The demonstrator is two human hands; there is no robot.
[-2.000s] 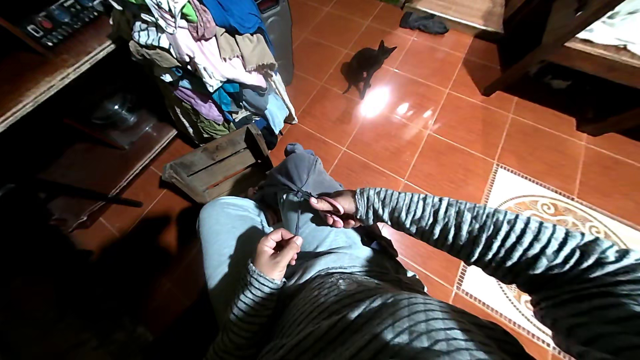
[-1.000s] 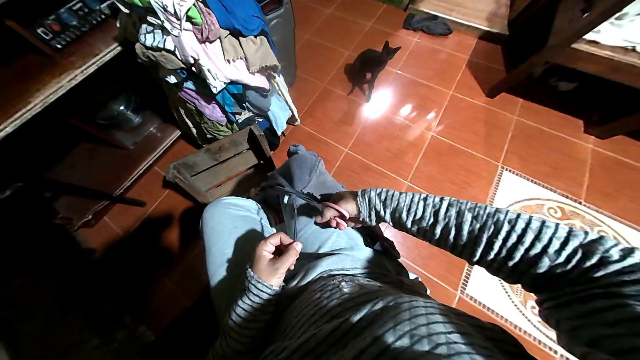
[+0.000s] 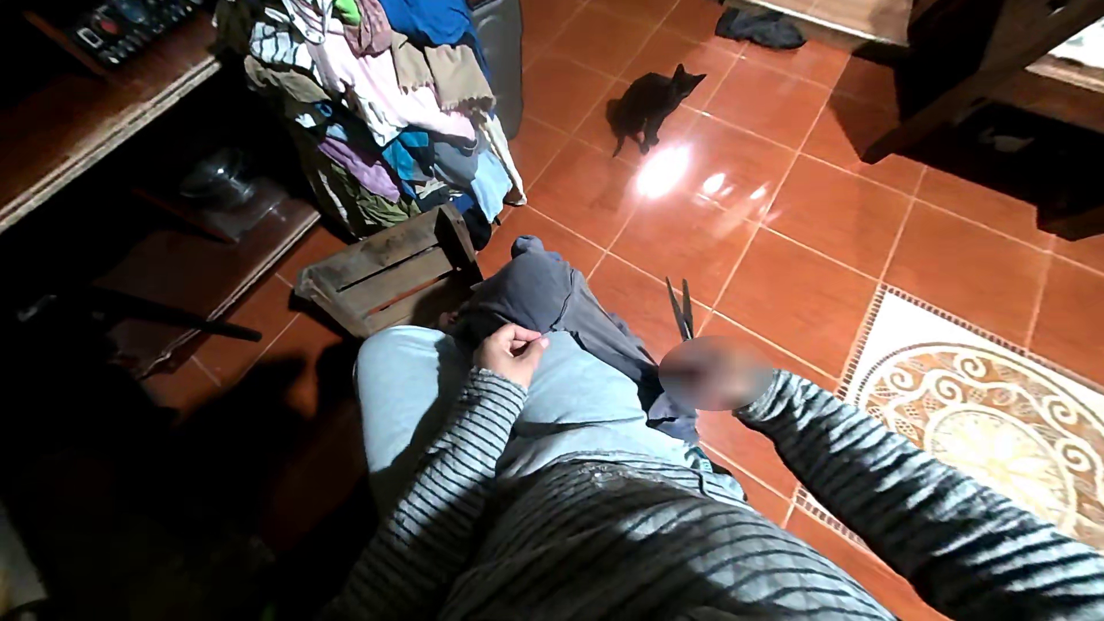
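A dark grey cloth garment (image 3: 552, 289) lies draped over my thigh, on my light blue trousers (image 3: 595, 388). My left hand (image 3: 513, 352) pinches something small at its fingertips beside the cloth, perhaps a thread or the cloth's edge; it is too fine to tell. Off to the right of the garment, my right hand (image 3: 716, 373) holds a pair of scissors (image 3: 681, 310), with the blades slightly apart and pointing away from me over the tiled floor. That hand is blurred, so its fingers do not show clearly.
A wooden slatted crate (image 3: 388, 272) stands beyond my knees, near a large heap of clothes (image 3: 388, 103). A black cat (image 3: 651, 103) sits on the floor tiles. Dark wooden shelving (image 3: 233, 276) is at left, wooden furniture (image 3: 957, 103) at upper right. A dark cloth (image 3: 759, 28) lies farther off.
My right hand has moved right, away from the garment and my left hand, with the scissors now plainly visible. My left hand has moved slightly up towards the grey cloth.
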